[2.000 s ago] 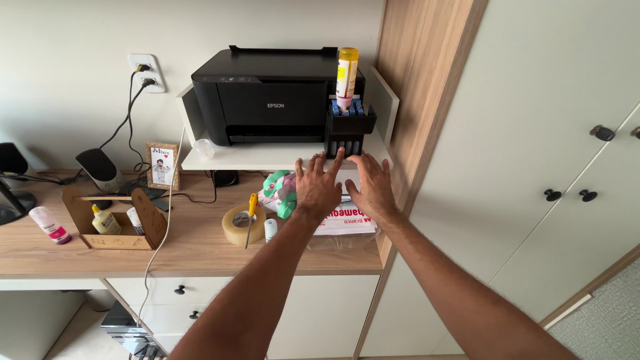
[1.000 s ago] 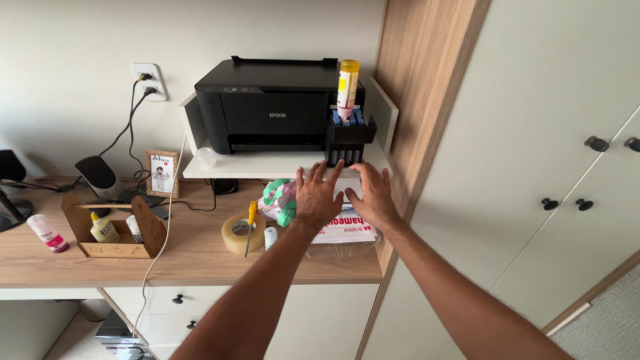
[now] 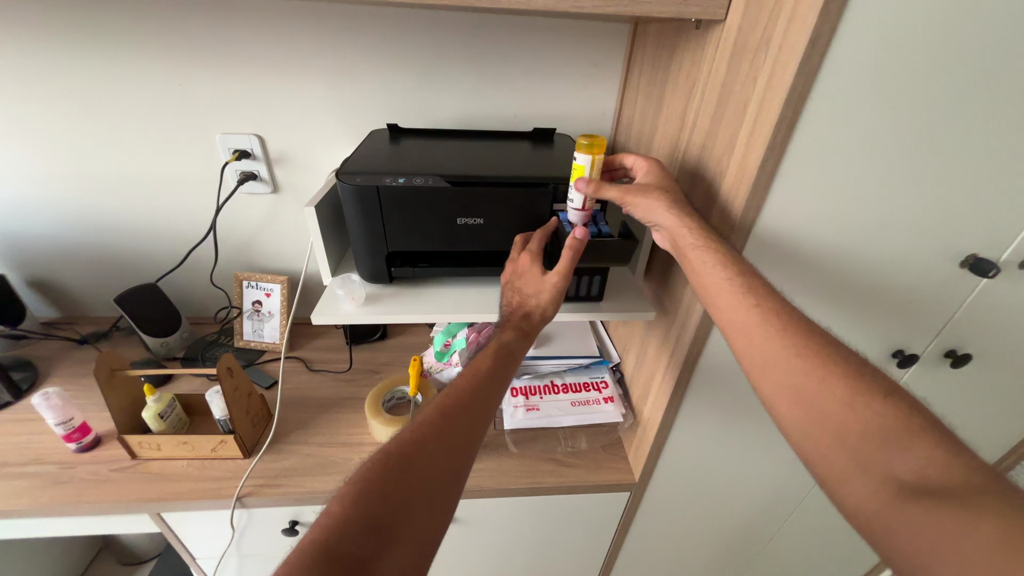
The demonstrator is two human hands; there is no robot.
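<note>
A yellow ink bottle (image 3: 585, 180) stands upside down, its neck at the ink tank unit (image 3: 608, 244) on the right side of a black Epson printer (image 3: 464, 208). My right hand (image 3: 644, 192) grips the bottle's body between thumb and fingers from the right. My left hand (image 3: 540, 276) is at the front of the tank unit, thumb tip close under the bottle's neck and fingers at the unit's left edge; whether it grips anything is not clear. Blue caps (image 3: 600, 226) show inside the unit beside the bottle's neck.
The printer rests on a white shelf (image 3: 416, 304) with a small clear cup (image 3: 348, 290). Below lie a paper pack (image 3: 564, 398), a tape roll (image 3: 388, 408) and a yellow-handled tool (image 3: 414, 376). A wooden caddy (image 3: 184, 444) and a magenta ink bottle (image 3: 68, 420) stand left. A white cable (image 3: 276, 392) hangs down.
My right hand has risen from below the tank unit to the yellow ink bottle and taken hold of it. My left hand has moved up to the unit's front.
</note>
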